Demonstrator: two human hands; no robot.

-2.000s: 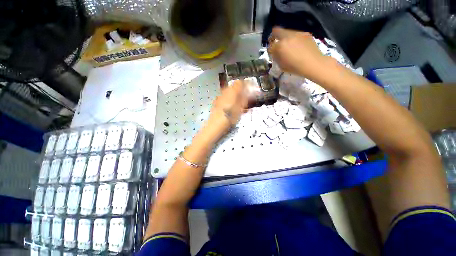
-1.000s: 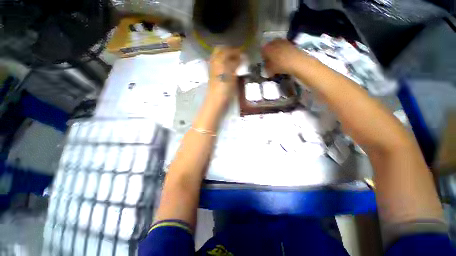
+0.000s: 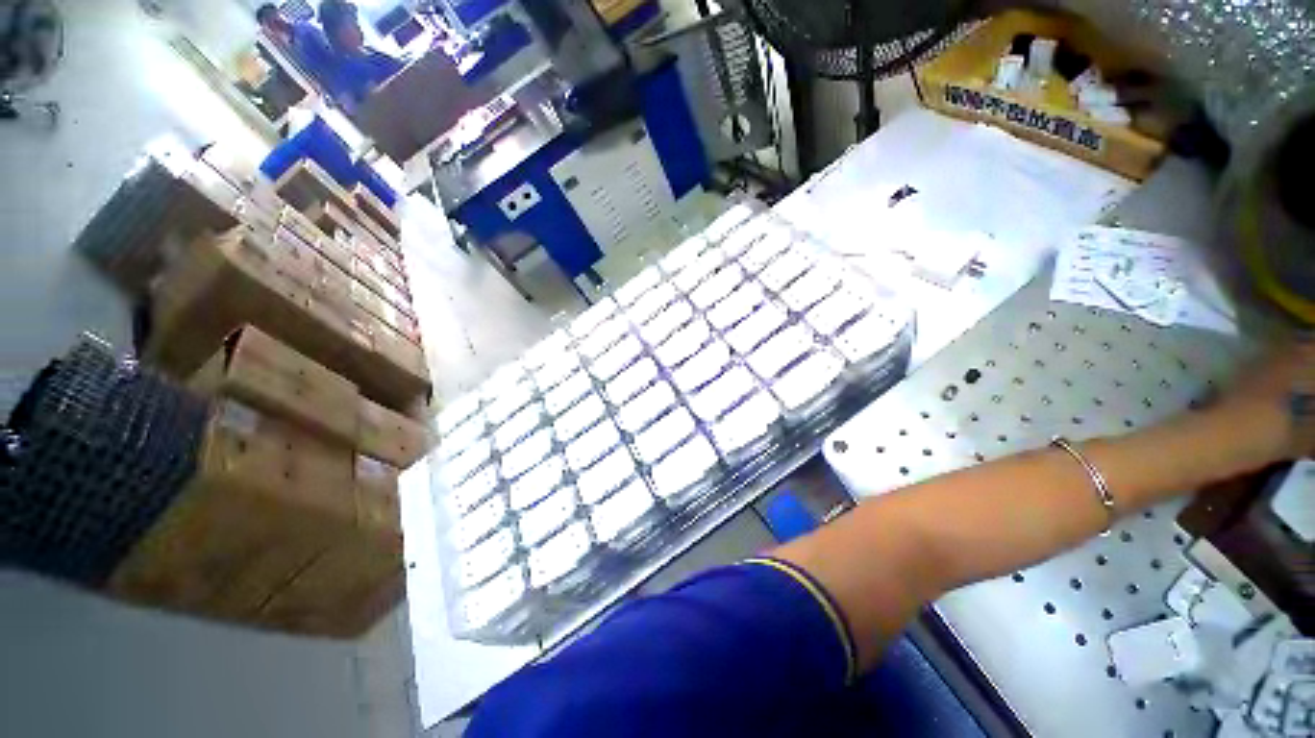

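My left hand [image 3: 1286,401] is at the right edge, blurred and partly cut off; whether it holds anything cannot be told. My left arm reaches over the perforated worktable [image 3: 995,346]. A corner of the reddish-brown fixture [image 3: 1223,505] shows just below that hand, mostly hidden. Loose white plastic housings [image 3: 1154,649] lie at the lower right. Stacked filled trays [image 3: 635,411], with rows of white housings, stand left of the worktable on a white surface. My right hand is out of the picture.
A yellow-brown scrap box [image 3: 1041,108] with white pieces stands at the back, near a dark fan [image 3: 865,32]. A paper slip [image 3: 1139,274] lies on the worktable. Cartons [image 3: 274,505] are stacked at far left. A blue bench [image 3: 577,173] and people [image 3: 353,51] are beyond.
The view has swung left, bringing the whole tray stack, cartons and distant benches into sight. My right hand and most of the fixture have left the picture; my left hand is now at the right edge.
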